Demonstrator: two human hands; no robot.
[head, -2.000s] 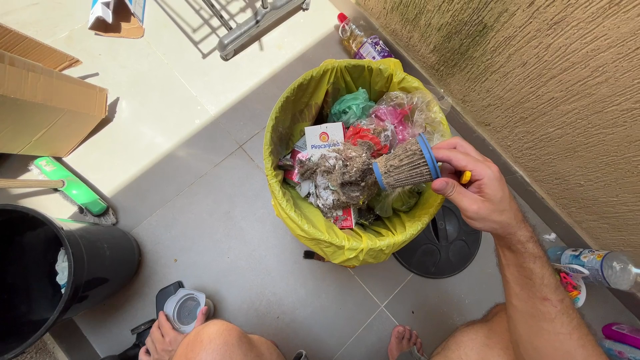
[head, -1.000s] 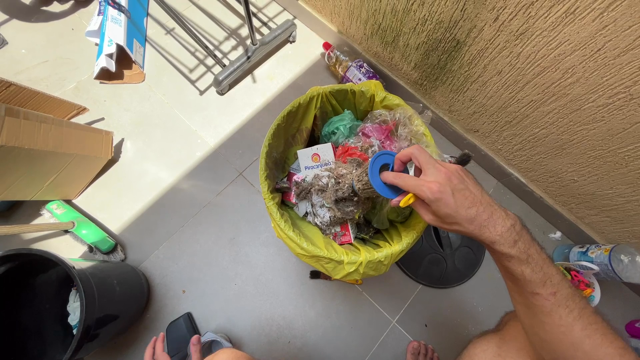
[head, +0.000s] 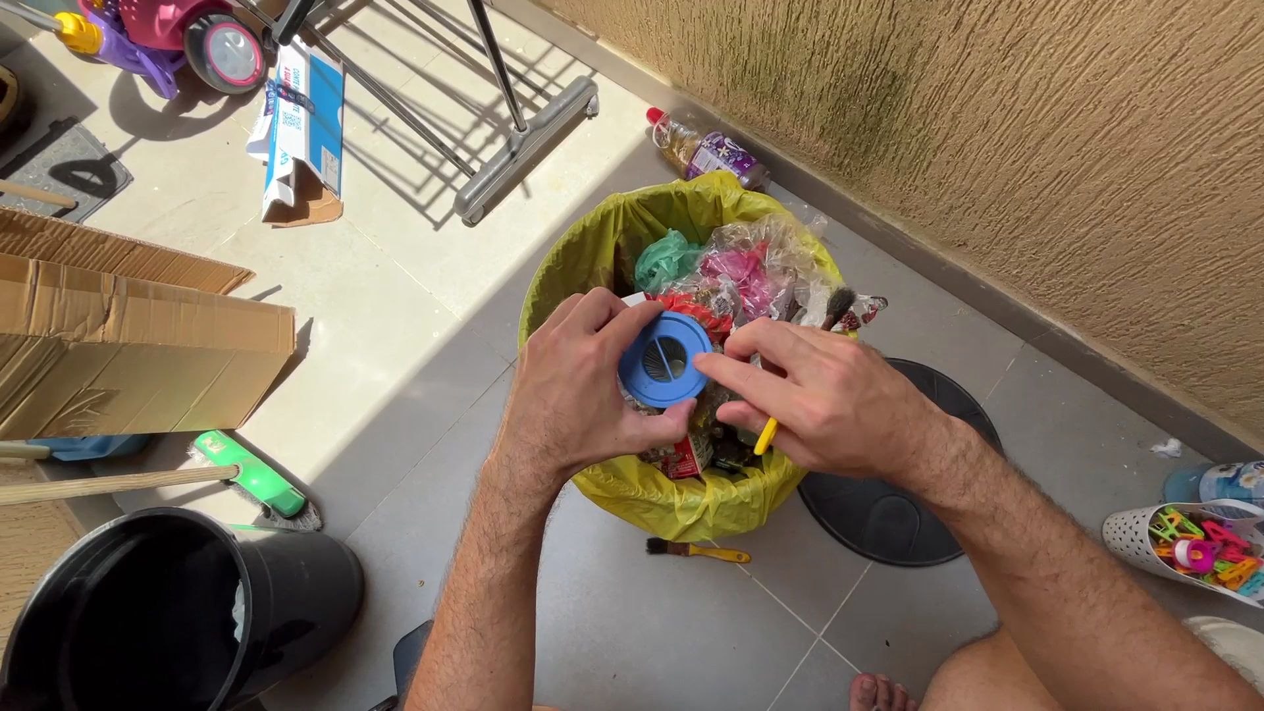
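My left hand [head: 583, 385] grips the blue-rimmed cylindrical filter [head: 688, 343] by its edge, with the round opening facing up. A finger of my right hand [head: 820, 400] touches the right side of that rim. The same hand holds a yellow-handled brush [head: 766, 435], whose dark bristles stick out beyond the knuckles. Both hands are above a bin lined with a yellow bag [head: 632, 499], which holds crumpled plastic, packaging and grey dust. A second brush with a yellow handle [head: 729, 555] lies on the tiles just below the bin.
A black lid [head: 889, 513] lies right of the bin, and a plastic bottle [head: 706, 153] lies by the wall. At left are a black bucket [head: 306, 602], a green broom [head: 259, 474] and a cardboard box [head: 148, 346]. A basket of clothespins [head: 1126, 533] stands at far right.
My left hand has come up from near my knee and taken hold of the filter's rim. Earlier the right hand alone held the filter over the bin. The filter's round end now faces up.
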